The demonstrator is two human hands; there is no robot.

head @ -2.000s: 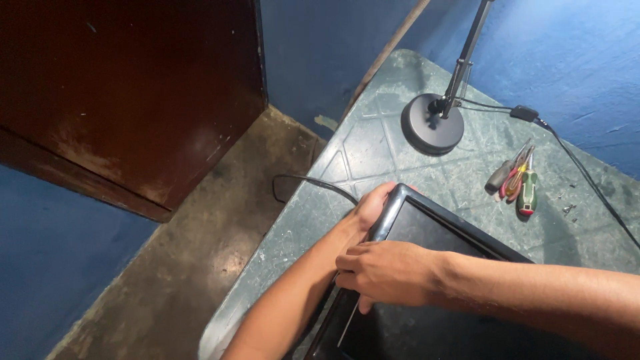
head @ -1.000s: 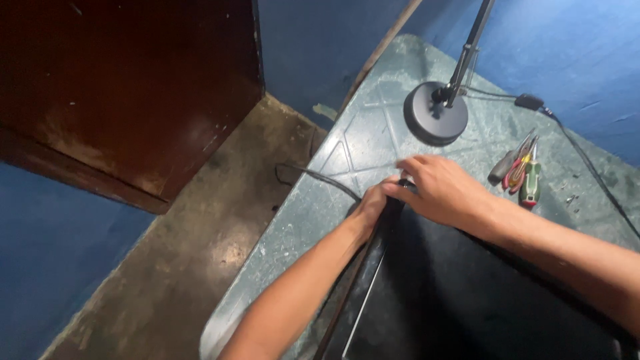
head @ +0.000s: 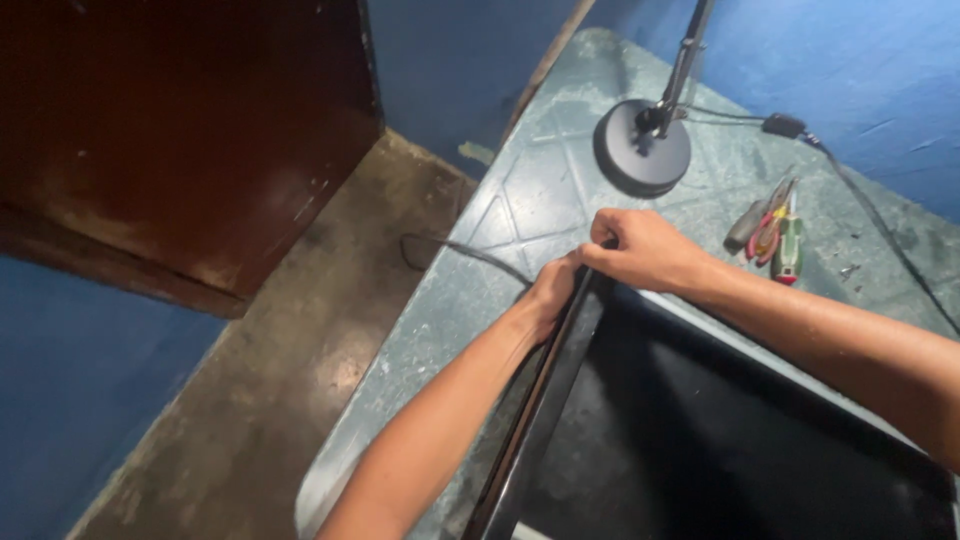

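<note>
A flat black screen panel with a glossy frame (head: pixel 712 420), seemingly a monitor or television, is tilted up over the green table (head: pixel 442 330). My left hand (head: pixel 551 294) grips the left side of its frame near the upper corner, its fingers partly hidden behind the edge. Right beside it, my right hand (head: pixel 637 247) has its thumb and curled fingers closed on that same corner of the frame. The two hands touch or nearly touch. Part of the screen's right side lies beneath my right forearm.
Behind the hands stands a black lamp base (head: pixel 645 146) with its arm. Screwdrivers and pliers (head: pixel 765 236) lie to the right, near small loose screws (head: pixel 849 271). A cable (head: pixel 874 202) runs along the back right; another cable (head: pixel 480 255) hangs over the left edge.
My right hand has moved from the left side of the frame up to its upper corner. The screen is now tilted differently, with its side edge facing up. My left hand stays near the corner.
</note>
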